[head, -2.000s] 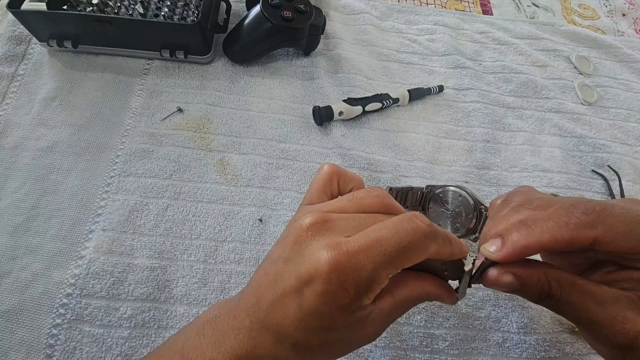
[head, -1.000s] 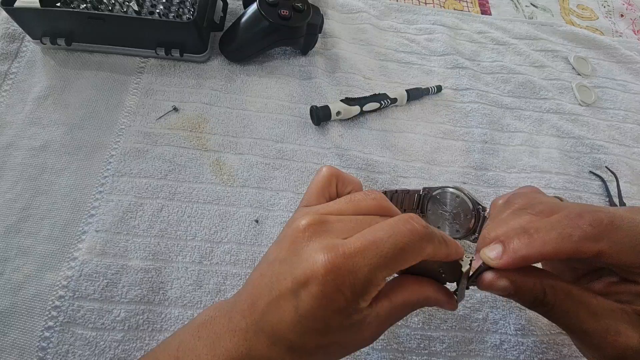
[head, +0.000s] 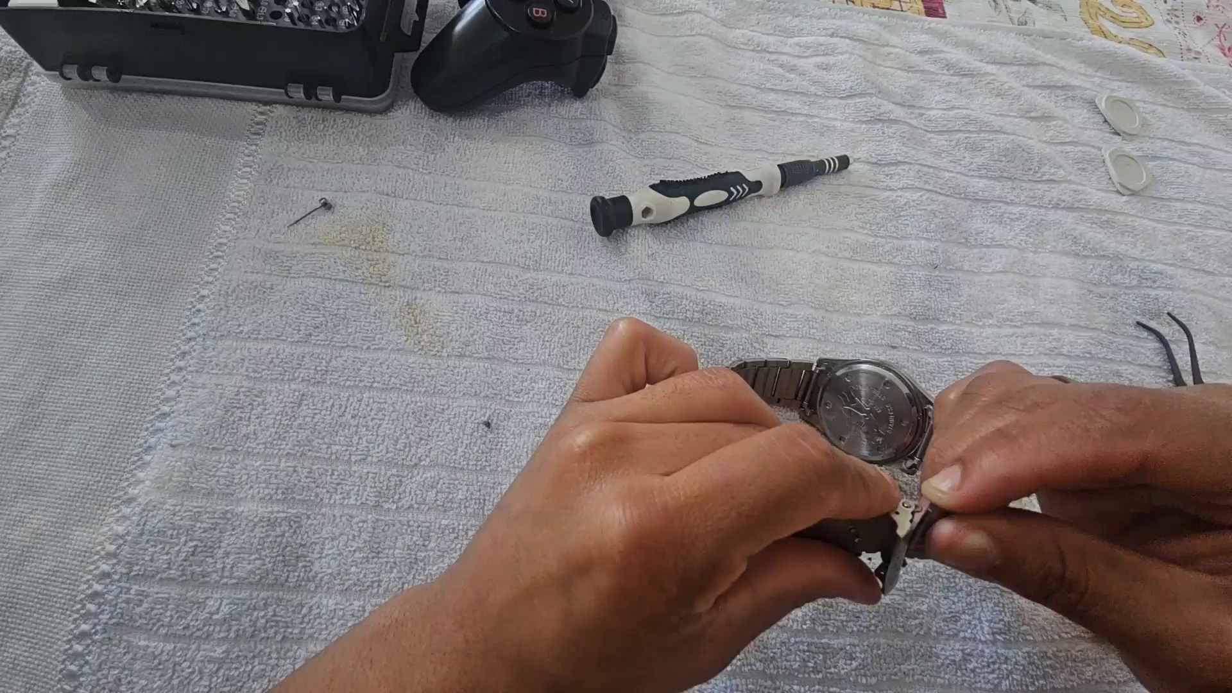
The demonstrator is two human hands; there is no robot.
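Note:
A metal wristwatch (head: 871, 412) lies with its engraved case back facing up, between my hands. Its link bracelet (head: 778, 381) runs off to the left behind my fingers. My left hand (head: 674, 510) pinches the bracelet near its metal clasp (head: 897, 553) between thumb and index finger. From the right, my right hand (head: 1068, 472) grips the end by the clasp with thumb and index finger, close to my left fingertips. The fingers hide part of the clasp and the band, so the exact joint is not clear.
A precision screwdriver (head: 717, 195) lies beyond the hands on a white towel (head: 385, 539). At the upper left are a black bit case (head: 221, 53) and a black game controller (head: 515, 48). A small pin (head: 311, 212), two whitish discs (head: 1128, 170) and dark tweezer tips (head: 1176, 351) lie around.

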